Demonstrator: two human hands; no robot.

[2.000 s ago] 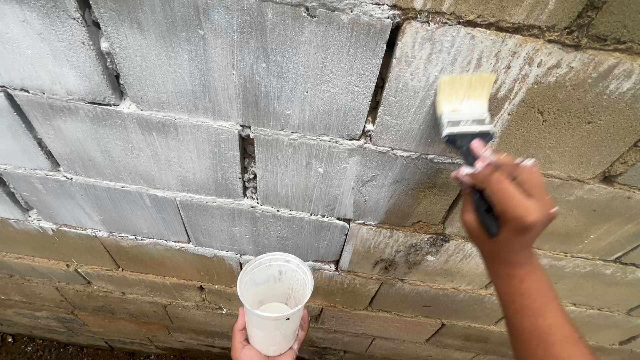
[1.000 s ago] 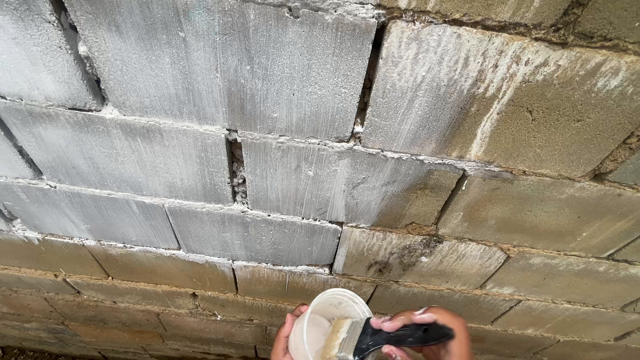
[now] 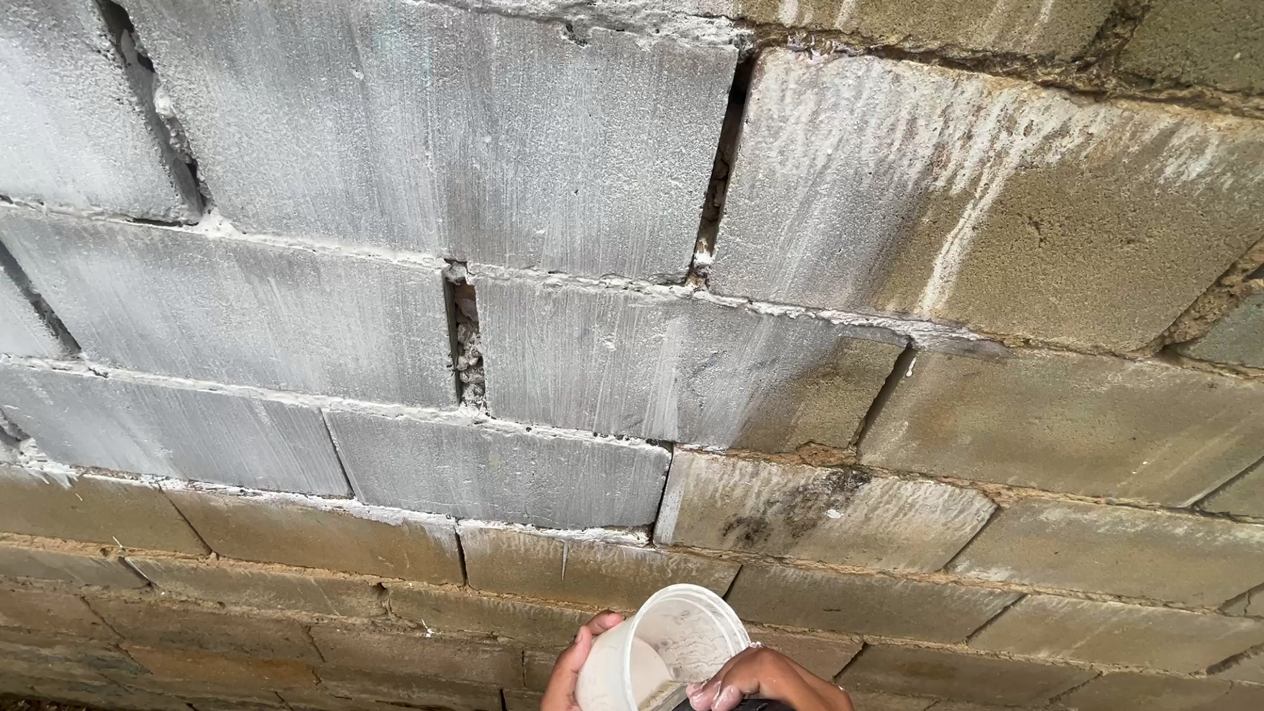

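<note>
My left hand (image 3: pixel 570 667) holds a white plastic tub (image 3: pixel 681 617) at the bottom middle, its mouth tilted toward the right. Whitish liquid paint (image 3: pixel 644 673) lies inside. At the tub's right edge, my right hand (image 3: pixel 765 681) grips a paintbrush (image 3: pixel 664 695), whose head is down in the tub; only part of the brush shows, and its black handle is mostly cut off by the lower frame edge. Above both hands rises a concrete block wall (image 3: pixel 583 346), coated whitish-grey at the left and upper middle. White streaks run down a block (image 3: pixel 1076 217) at the upper right.
Bare brown blocks (image 3: pixel 1076 425) fill the right side and the lower rows. Open vertical joints show between some blocks, one with rubble (image 3: pixel 468 341) inside. A dark stain (image 3: pixel 790 504) marks a block above the tub. A strip of ground lies at the bottom left corner.
Two seconds ago my right hand held the brush against the upper right block; it came down to the tub by one second ago. Both hands and the tub now sit lower in view.
</note>
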